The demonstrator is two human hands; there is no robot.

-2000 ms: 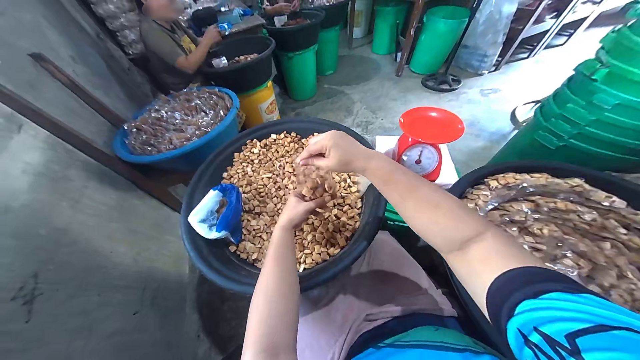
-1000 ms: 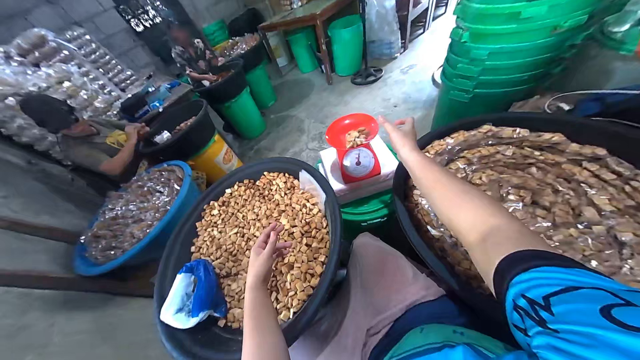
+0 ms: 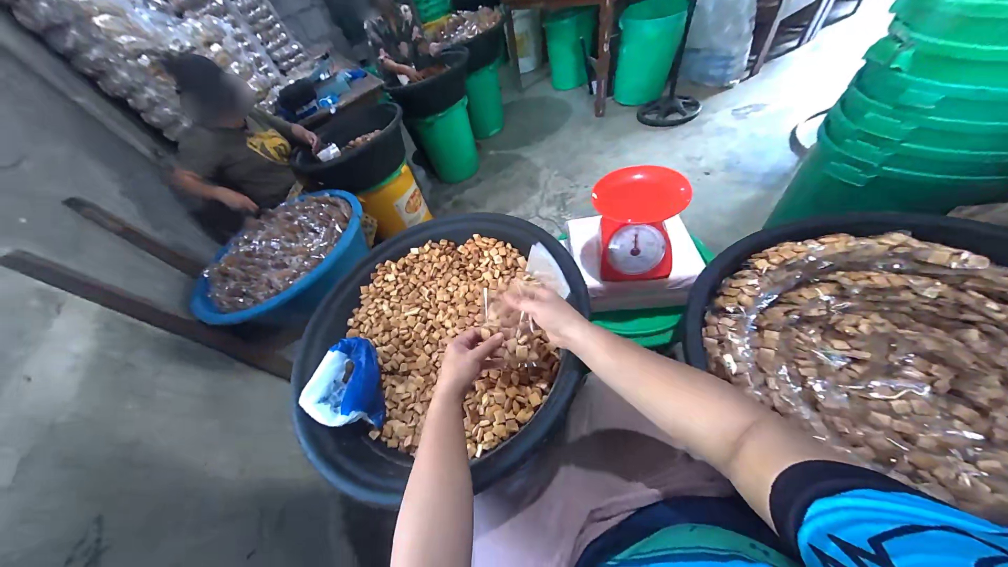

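Small square biscuit pieces (image 3: 425, 307) fill a round black tub (image 3: 315, 441) in front of me. Above their right side, my left hand (image 3: 470, 358) and my right hand (image 3: 543, 311) both grip a clear plastic bag (image 3: 516, 331) with some pieces in it. A blue and white plastic bag (image 3: 344, 383) lies at the tub's left rim. Behind my right hand, a white sheet (image 3: 549, 269) leans on the inner wall. The red dial scale (image 3: 636, 244) with its bare red pan stands on a white stack to the right.
On the right is a black tub of packed clear bags (image 3: 858, 354), with stacked green tubs (image 3: 929, 118) behind. A blue basin of bags (image 3: 279, 252) stands at left, beside a seated co-worker (image 3: 244, 150). Another person (image 3: 402, 47) works farther back. Wooden bars (image 3: 150, 315) cross the left side.
The pieces seen on the scale's pan a second ago are off it. My right hand has moved from beside the scale to the tub, and both hands now hold a clear bag.
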